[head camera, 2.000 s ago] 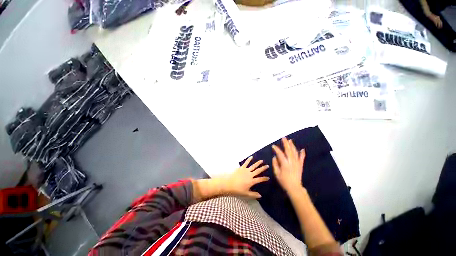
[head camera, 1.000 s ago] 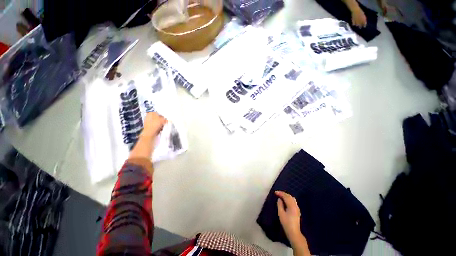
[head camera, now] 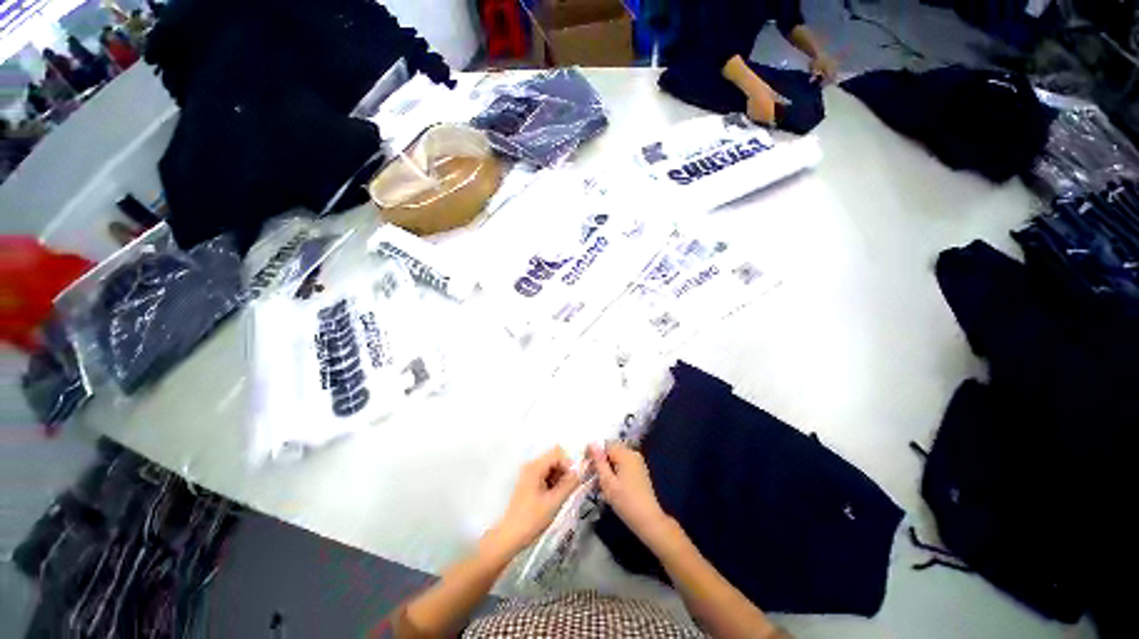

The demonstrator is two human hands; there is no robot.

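A folded dark garment (head camera: 762, 506) with a small pale logo lies flat on the white table in front of me. A clear printed polybag (head camera: 558, 549) lies at its left edge, partly over it. My left hand (head camera: 546, 489) and my right hand (head camera: 621, 484) are close together and pinch the edge of this bag with the fingertips. Whether the bag's mouth is open cannot be told.
Empty printed polybags (head camera: 344, 362) lie at left, more across the middle. A tan tape roll (head camera: 440, 187) and bagged garments (head camera: 169, 306) lie beyond. Dark garment piles stand at far left and right (head camera: 1024, 499). Another person's hands (head camera: 753, 94) work on dark cloth at the far edge.
My left hand has come back from the left polybag stack and now holds a bag beside the garment. My right hand has left the garment and joined it. The view has shifted.
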